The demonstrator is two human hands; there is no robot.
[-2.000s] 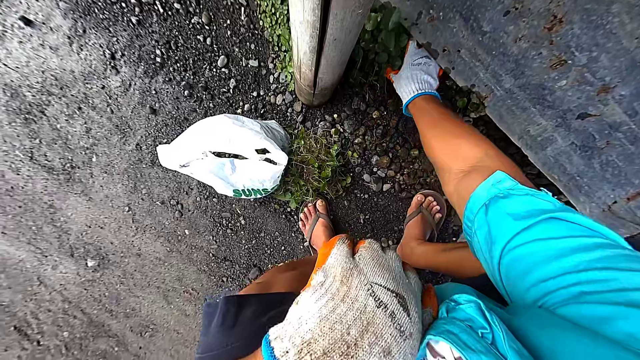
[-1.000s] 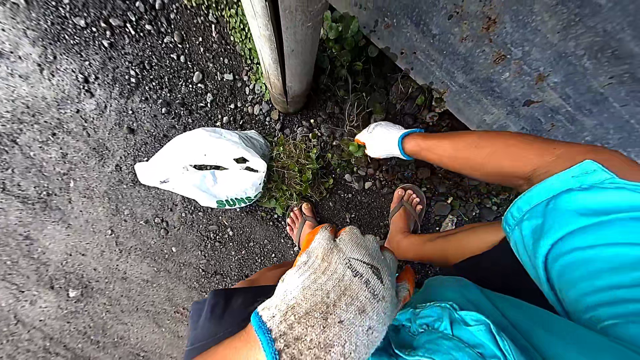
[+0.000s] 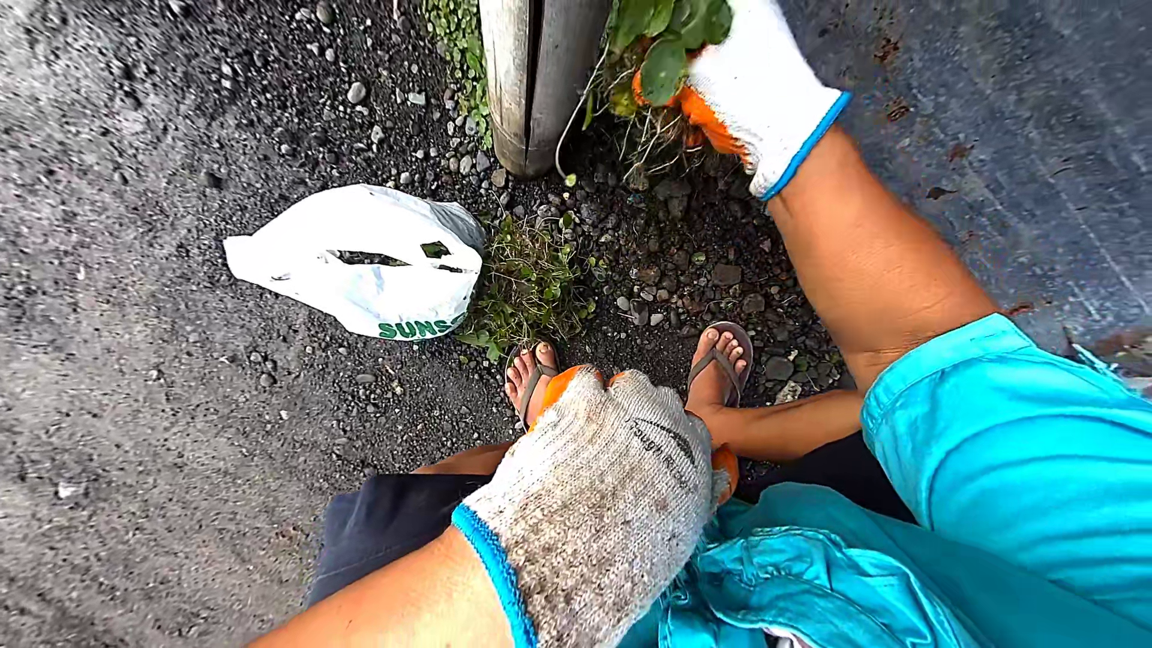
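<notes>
My right hand (image 3: pixel 751 94), in a white knit glove with an orange palm and blue cuff, grips a clump of leafy weeds (image 3: pixel 670 54) with thin roots hanging, beside the wooden post. My left hand (image 3: pixel 607 490), in a dirtier glove of the same kind, rests low in front of my body, back up with its fingers curled; whether anything is under it is hidden. A white plastic bag (image 3: pixel 360 256) with torn openings and green lettering lies on the gravel. Against its right side is a pile of pulled weeds (image 3: pixel 531 279), just ahead of one sandaled foot.
The wooden post (image 3: pixel 531 81) rises at the top centre, with low green plants (image 3: pixel 463 54) on its left. A grey metal sheet with rust spots (image 3: pixel 981 117) borders the right side. My feet in flip-flops (image 3: pixel 724 355) stand on dark gravel with loose stones.
My right hand has moved from the ground near the weed pile up beside the post, and a rooted clump now shows in it. The left hand stays low in front of me.
</notes>
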